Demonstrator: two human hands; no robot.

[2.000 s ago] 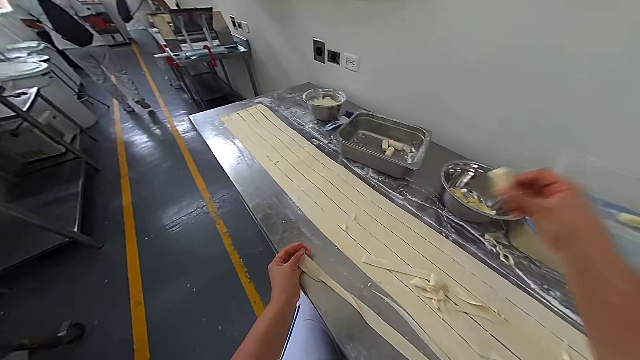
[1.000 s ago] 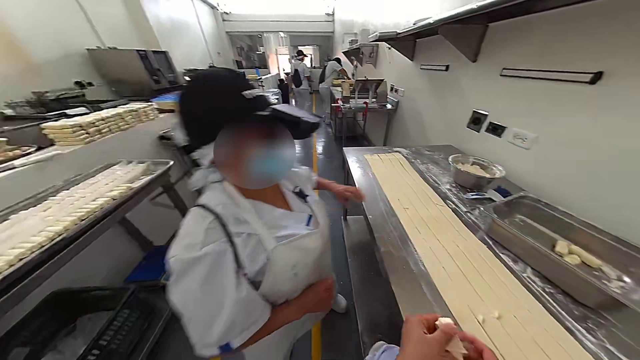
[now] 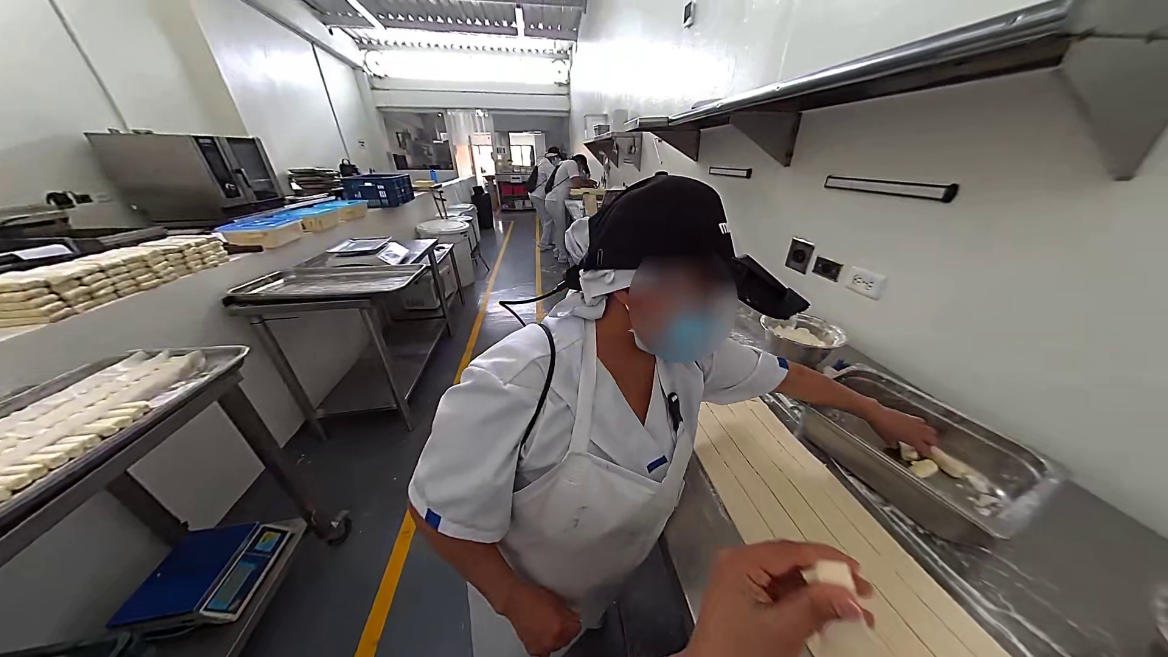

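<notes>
My left hand (image 3: 785, 598) is at the bottom right, its thumb and fingers pinching a small pale block (image 3: 830, 575), cheese or dough. It is above the near part of a rolled dough sheet (image 3: 794, 493) cut into long strips on the steel table. My right hand is out of view. Beyond the dough, a deep steel pan (image 3: 922, 511) holds a few pale pieces (image 3: 923, 467). A co-worker's hand (image 3: 903, 429) reaches into this pan and touches them. Behind the pan stands a steel bowl (image 3: 803, 336) with pale contents.
A co-worker (image 3: 593, 438) in a white apron and black cap leans over the table's left edge. At left are a tray of pale pieces (image 3: 91, 411), a blue scale (image 3: 205, 575) on a low shelf and a steel cart (image 3: 338, 283). A wall shelf (image 3: 867, 64) hangs above.
The view has swung up and left. The co-worker, standing beside the table a second ago, now leans over it with one hand in the pan. My right hand has left the view.
</notes>
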